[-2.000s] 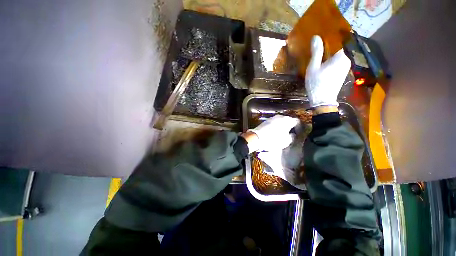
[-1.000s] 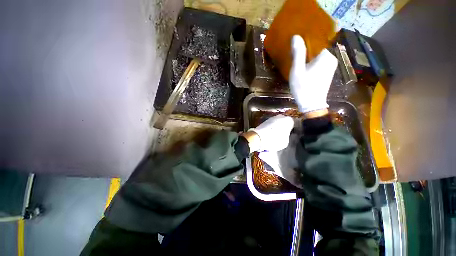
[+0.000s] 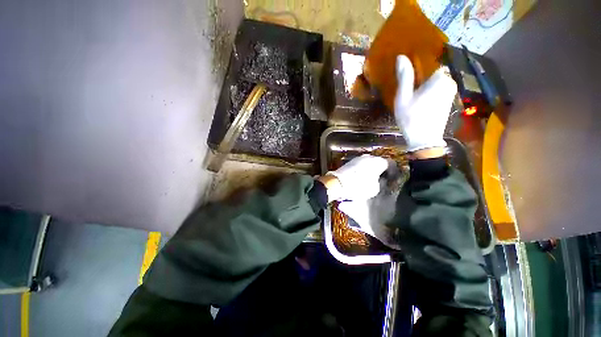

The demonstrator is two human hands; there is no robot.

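My right hand (image 3: pixel 427 105), in a white glove, grips a stiff orange sheet (image 3: pixel 405 43) over the solder pot (image 3: pixel 350 74); part of the pot's bright surface shows left of the sheet. My left hand (image 3: pixel 359 178), also gloved, is over the steel tray (image 3: pixel 359 259), closed on a crumpled white-grey cloth (image 3: pixel 369 214) that hangs below it. My right sleeve hides part of the cloth. Thin copper-coloured wires (image 3: pixel 346 233) lie in the tray.
A black dross tray (image 3: pixel 270 122) with a tan stick (image 3: pixel 240 122) across it stands left of the pot. A black box (image 3: pixel 474 82) with a red light is at the right. An orange strip (image 3: pixel 493 174) runs along the right panel. Pale panels flank both sides.
The orange sheet and my right hand moved left off the black box side, then back right and slightly down, uncovering the pot's bright surface again. My left hand has hardly moved.
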